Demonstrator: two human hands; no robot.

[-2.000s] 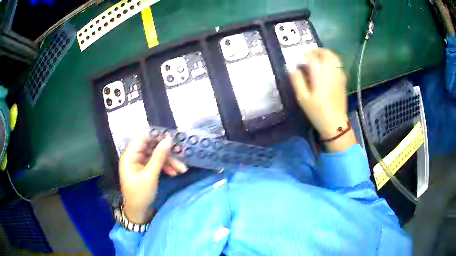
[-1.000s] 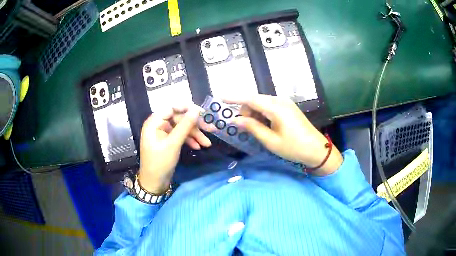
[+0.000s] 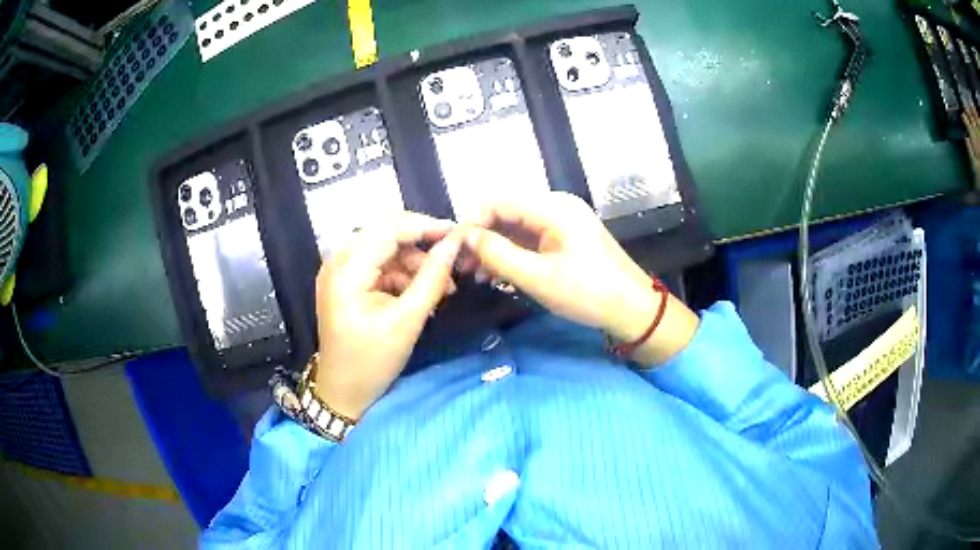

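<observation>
My left hand (image 3: pixel 376 301) and my right hand (image 3: pixel 564 263) meet at the fingertips over the lower middle of the black foam tray (image 3: pixel 408 134). The thumbs and forefingers are pinched together. The clear sheet of rings (image 3: pixel 503 287) is almost all hidden, with only a small part showing under my right hand. What sits between the fingertips cannot be made out. Four phone units lie in the tray slots: one at far left (image 3: pixel 229 285), one left of centre (image 3: pixel 355 198), one right of centre (image 3: pixel 489 156) and one at right (image 3: pixel 623 150). Each has a pale camera block.
A white perforated strip (image 3: pixel 242 22), a sheet of dark discs (image 3: pixel 129 86) and yellow tape (image 3: pixel 362 34) lie at the back. An air gun (image 3: pixel 849 81) with a clear hose (image 3: pixel 806 247) is at right, beside a bin (image 3: pixel 908 430) holding dotted sheets. A fan (image 3: pixel 13 204) stands at left.
My right hand came from the right-hand phone to the sheet of rings, then both hands closed together. The sheet, plainly visible earlier, is now mostly hidden.
</observation>
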